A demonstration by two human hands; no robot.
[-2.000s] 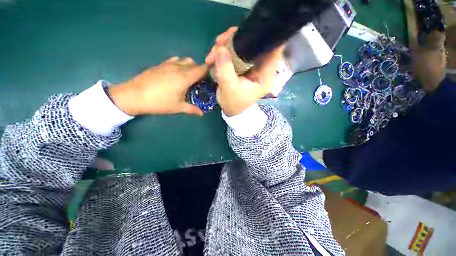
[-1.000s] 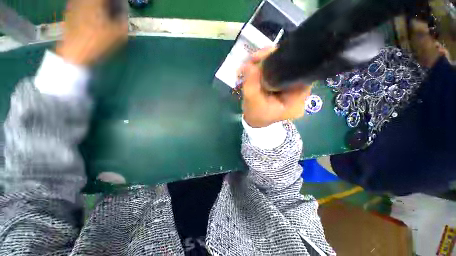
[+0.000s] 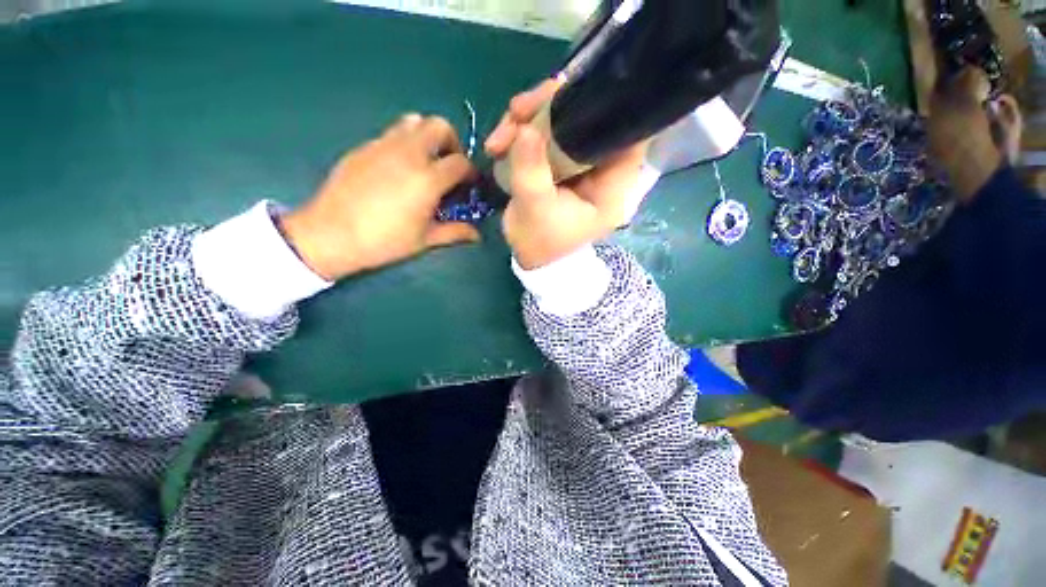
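Observation:
My left hand [image 3: 396, 195] holds a small round unit [image 3: 465, 208] with a blue face on the green bench; the fingers hide part of it. A thin white wire [image 3: 470, 126] sticks up behind it. My right hand [image 3: 562, 195] is wrapped around the beige nose of the black electric screwdriver [image 3: 665, 80], tilted with its lower end at the unit. The tip is hidden. The white-grey screw feeder [image 3: 705, 135] stands partly behind the screwdriver.
A round ring part [image 3: 727, 222] lies right of the feeder. A pile of wired ring parts [image 3: 860, 184] lies further right, by a coworker's hand [image 3: 973, 126] and dark blue sleeve [image 3: 929, 321]. A brown carton [image 3: 809, 516] is below the bench edge.
My left hand has come back from the far upper left to the bench middle and now holds a unit. My right hand has moved left with the screwdriver, away from the feeder, to that unit.

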